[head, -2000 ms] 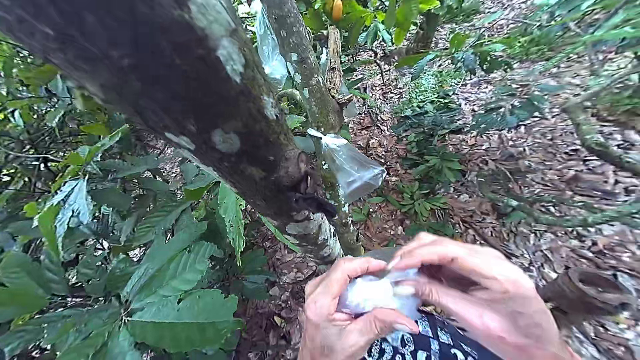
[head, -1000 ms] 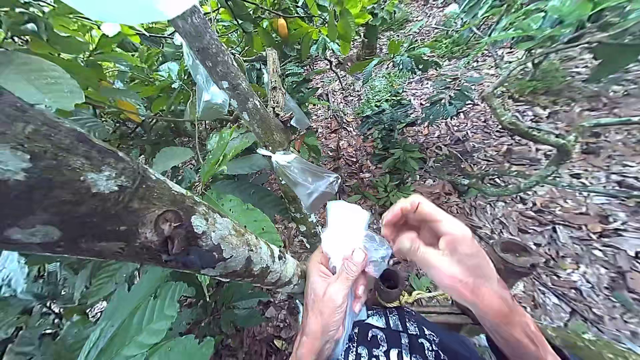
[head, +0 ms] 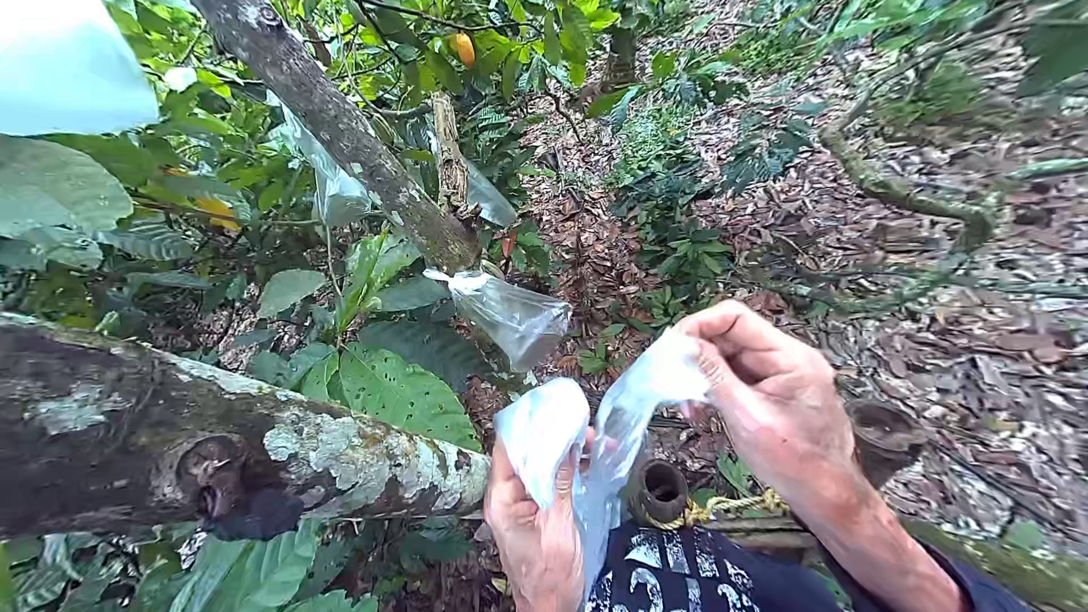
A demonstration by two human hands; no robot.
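My left hand, low in the middle, grips a clear plastic bag with a bunched whitish part standing up between thumb and fingers. To its right and higher, my right hand pinches another part of the plastic, which stretches between both hands and hangs down by my left wrist. Just beyond my hands, a clear plastic bag tied with a white knot hangs against a slanting branch. Whether the bunched part holds anything is hidden.
A thick lichened trunk crosses the left side. More plastic bags hang behind the branch. Below my right hand are a hollow cut pole end and yellow rope. An orange pod hangs at the top. Leaf litter covers the ground.
My hands were close together around the bunched plastic; now my right hand is apart and higher, with the plastic drawn out between them. The view has shifted strongly.
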